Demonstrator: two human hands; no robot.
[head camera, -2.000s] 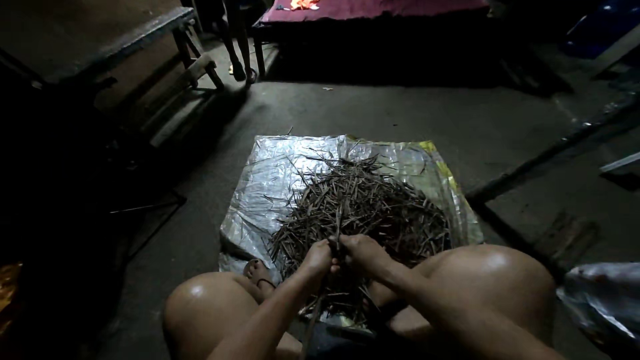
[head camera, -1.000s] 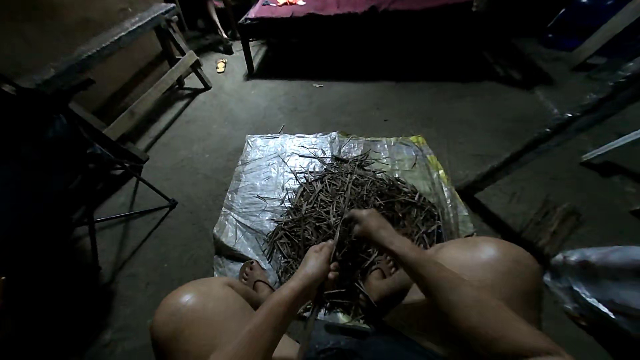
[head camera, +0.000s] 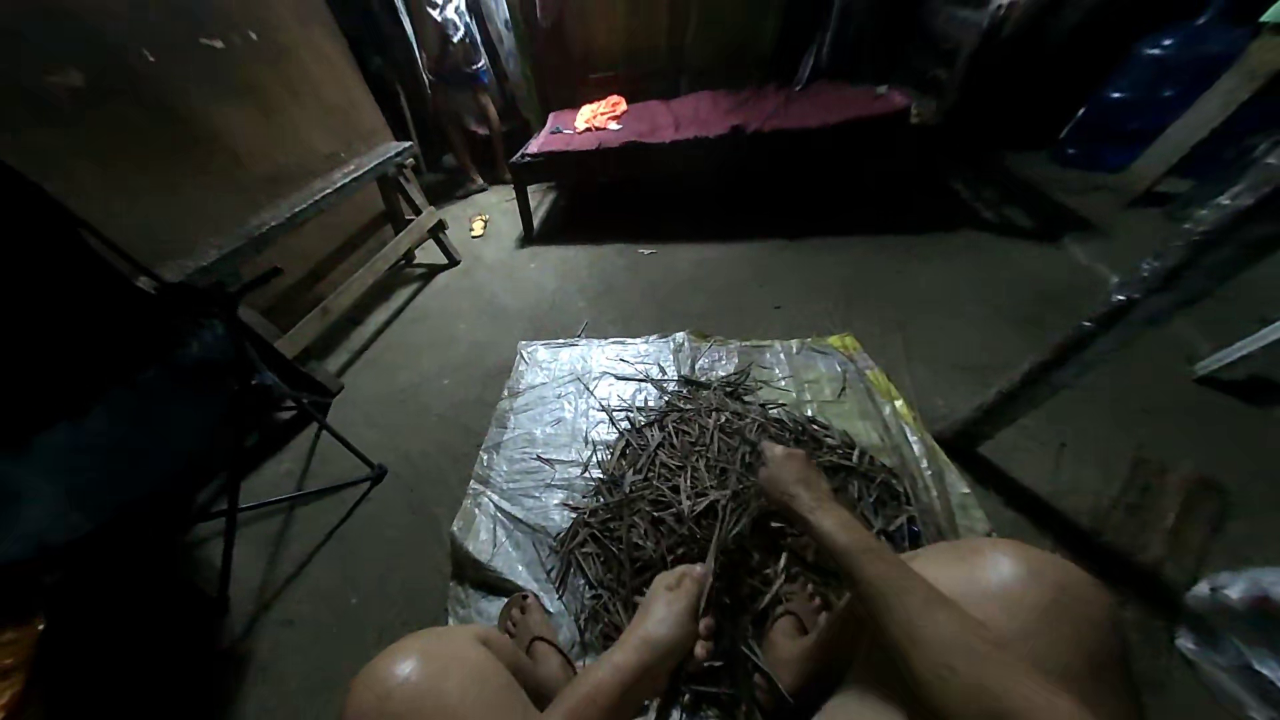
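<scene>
A heap of thin, dark dry plant strips (head camera: 670, 470) lies on a shiny plastic sheet (head camera: 540, 410) on the floor between my feet. My left hand (head camera: 675, 615), low over the near part of the heap, is closed around a long narrow strip (head camera: 712, 565) that points up and away from me. Farther out and to the right, my right hand (head camera: 790, 475) has its fingers bent over the heap; whether a piece is pinched in them cannot be made out in the dim light.
A wooden bench (head camera: 345, 290) stands along the left wall, near a dark folding frame (head camera: 375, 475). Ahead is a low bed with a maroon cover (head camera: 700, 118) and an orange cloth (head camera: 600, 113). A person's legs (head camera: 465, 135) show beside it. A dark beam (head camera: 1090, 330) slants at right.
My hands were together over the heap; now they are apart, the right one farther forward and to the right. The view has tilted up, showing more of the bed.
</scene>
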